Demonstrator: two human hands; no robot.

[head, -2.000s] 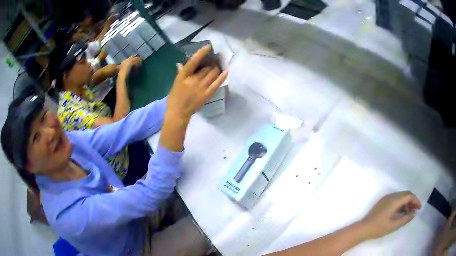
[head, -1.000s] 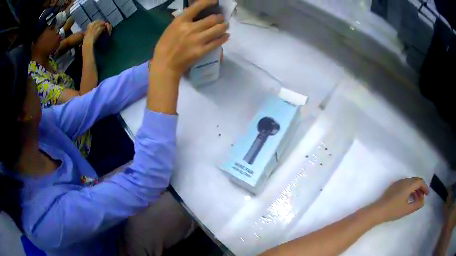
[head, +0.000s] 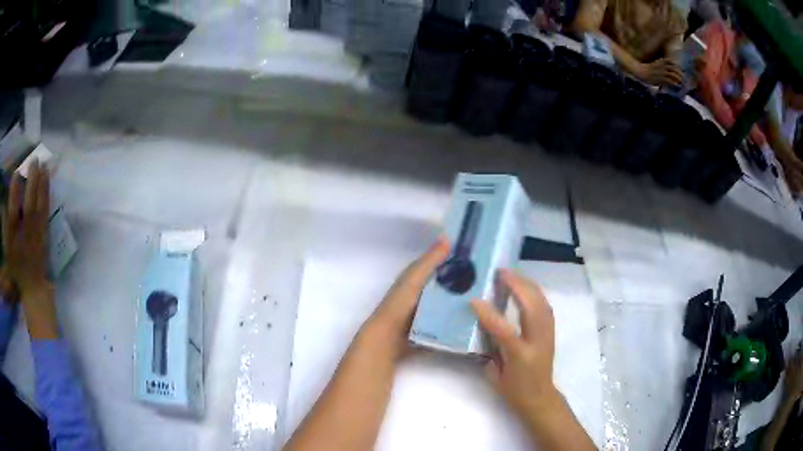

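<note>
A light blue and white retail box (head: 475,216) with a dark fan picture is between my hands above the white table covering. The fan picture is upside down to me. My left hand (head: 407,295) grips the box's left side. My right hand (head: 521,339) is at its lower right, with fingers against the side and front. Both hands are bare. A second retail box (head: 171,326) lies at the left with its white top flap sticking out at the far end.
Another worker's hands (head: 33,220) are at the left edge beside a box. Black cup-like housings (head: 541,97) stand in a row at the back. A dark bench device with a green spool (head: 744,357) is at the lower right. A black strip (head: 553,250) lies behind the box.
The view has swung right, so the lying box now shows at the left. Both my hands now hold a retail box; only one forearm and hand showed at the lower right before.
</note>
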